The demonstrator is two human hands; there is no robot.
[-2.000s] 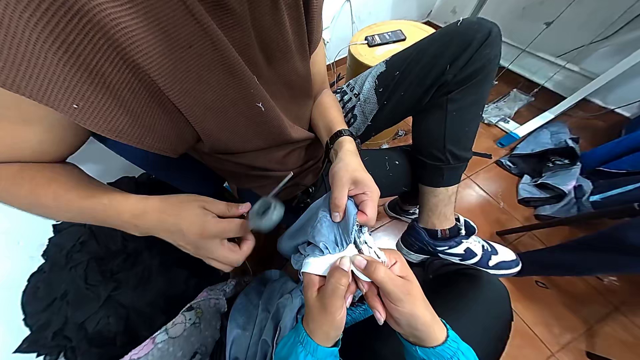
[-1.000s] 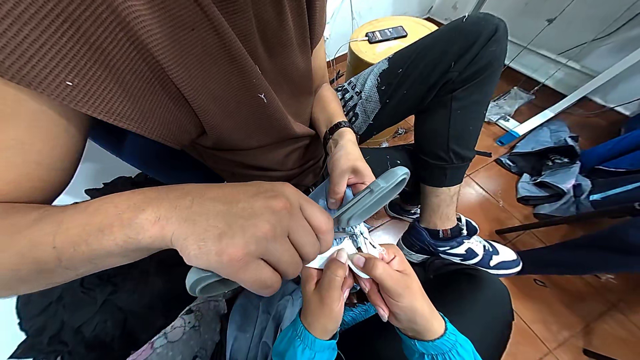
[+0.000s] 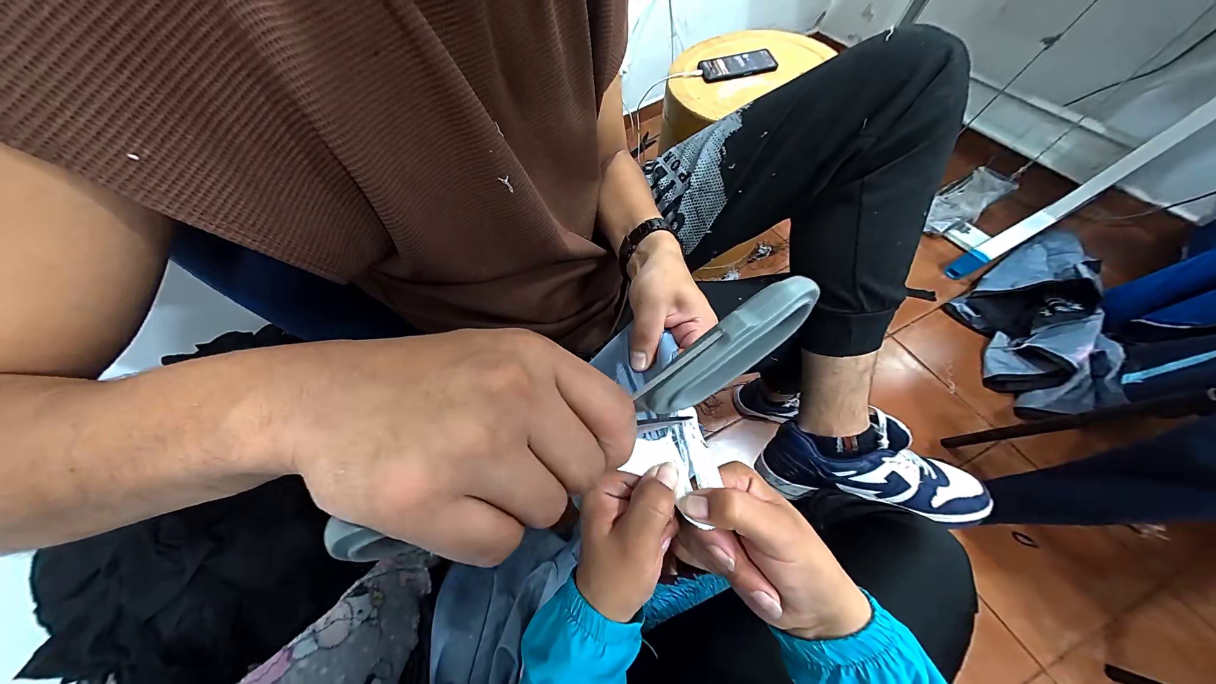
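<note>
My left hand (image 3: 627,541), in a teal cuff, pinches the edge of a white fabric strip (image 3: 655,454). Close at its right, my right hand (image 3: 774,556) grips the strip's end between thumb and fingers. The strip, with loose dark and pale threads, adjoins grey-blue cloth (image 3: 617,361). Another person's hand (image 3: 456,427) holds a grey-handled cutting tool (image 3: 736,347), apparently scissors; its thin metal tip lies over the threads just above my fingers. That person's other hand (image 3: 665,304) holds the grey-blue cloth behind. The big hand hides much of the tool and cloth.
The person in a brown top sits close at upper left. Black cloth (image 3: 190,579) and patterned fabric (image 3: 366,617) lie lower left. A phone (image 3: 738,65) is on a yellow round stool (image 3: 689,100). At right are a sneaker (image 3: 883,475), a white metal bar (image 3: 1102,180) and grey garments (image 3: 1045,323).
The other person's tool hand has come from the left over the cloth, bringing the grey tool to the strip. My hands stay pinched on the white strip in nearly the same place.
</note>
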